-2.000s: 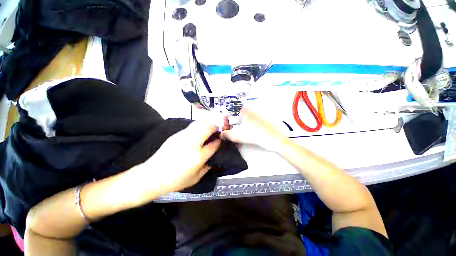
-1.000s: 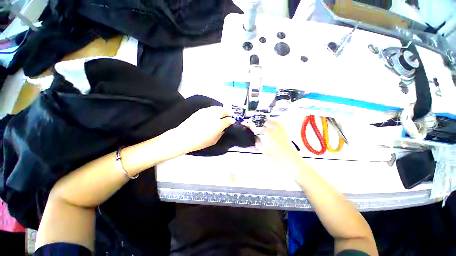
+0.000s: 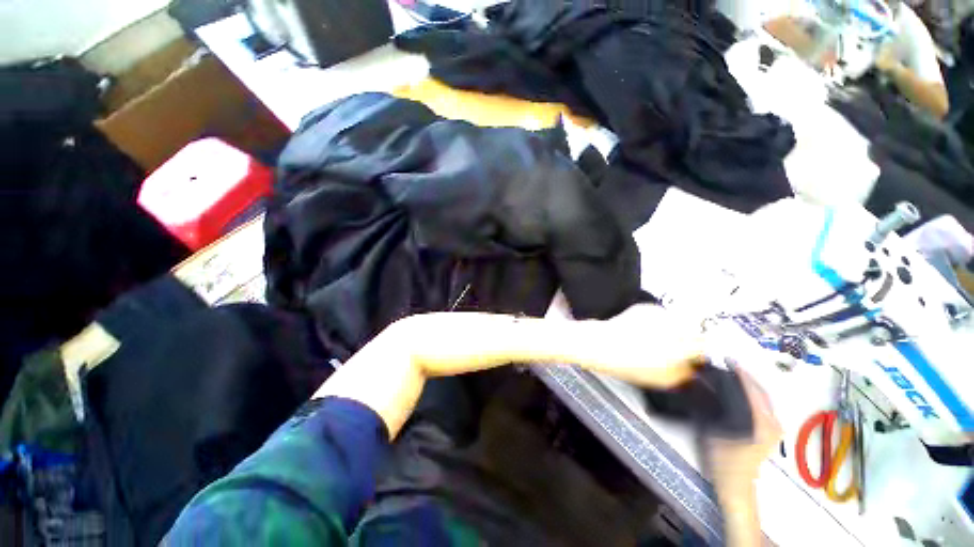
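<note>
The black garment (image 3: 481, 192) lies in a large bulky heap over the table's left part and down its edge. My left hand (image 3: 657, 347) is stretched across it, blurred, and holds a small dark end of cloth (image 3: 705, 404) in front of the needle area. My right hand (image 3: 756, 411) is at the right side of that cloth end, blurred and partly hidden; its fingers are not clear. The sewing machine (image 3: 908, 374), white with a blue stripe, stands at the right. The presser foot area (image 3: 785, 337) shows just beyond my hands.
Scissors with red and orange loops (image 3: 828, 454) lie right of my hands. More black cloth (image 3: 652, 96) is piled behind, by a yellow-brown sheet (image 3: 491, 105). A red-pink stool or container (image 3: 203, 187) and a cardboard box (image 3: 192, 112) stand at left. Another person's arm (image 3: 913, 86) shows at upper right.
The view has swung left, so the machine now shows at the right. The cloth end and my hands have moved from the needle area toward the table's front edge.
</note>
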